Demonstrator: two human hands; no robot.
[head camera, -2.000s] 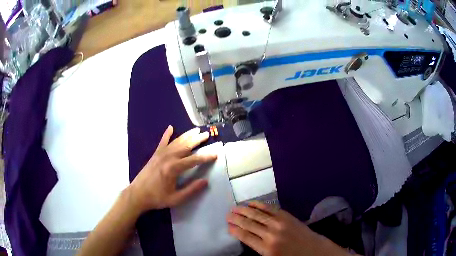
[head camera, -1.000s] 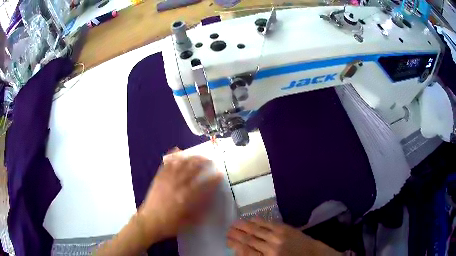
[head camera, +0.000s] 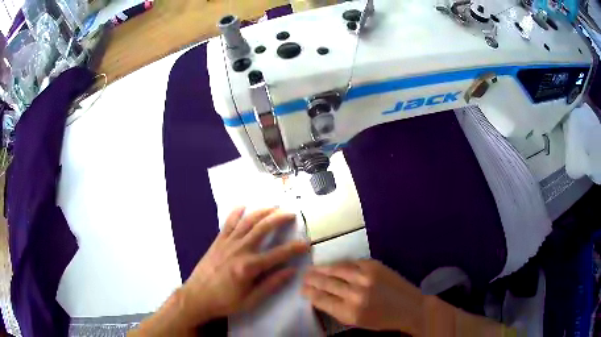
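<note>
The pale panel (head camera: 269, 320) lies near the table's front edge, below the needle area. My left hand (head camera: 247, 263) rests on it with fingers spread, slightly blurred. My right hand (head camera: 356, 293) is at the panel's right edge, fingers together; whether it grips the edge is unclear. The dark purple cut panel (head camera: 188, 145) lies flat left of the needle. The presser foot (head camera: 283, 172) is under the head's left end, with the cream needle plate area (head camera: 333, 214) beside it. No fabric shows directly under the foot.
The white sewing machine (head camera: 408, 79) spans the upper right. A stack of cut panels (head camera: 422, 191) lies under its arm, pale edges fanned right. A crumpled purple piece (head camera: 39, 197) hangs at the table's left edge. Clear plastic bags (head camera: 49, 52) sit upper left.
The pale panel and my left hand have moved toward me, away from the needle. White surface now shows by the foot, where purple fabric lay. My right hand has moved slightly up.
</note>
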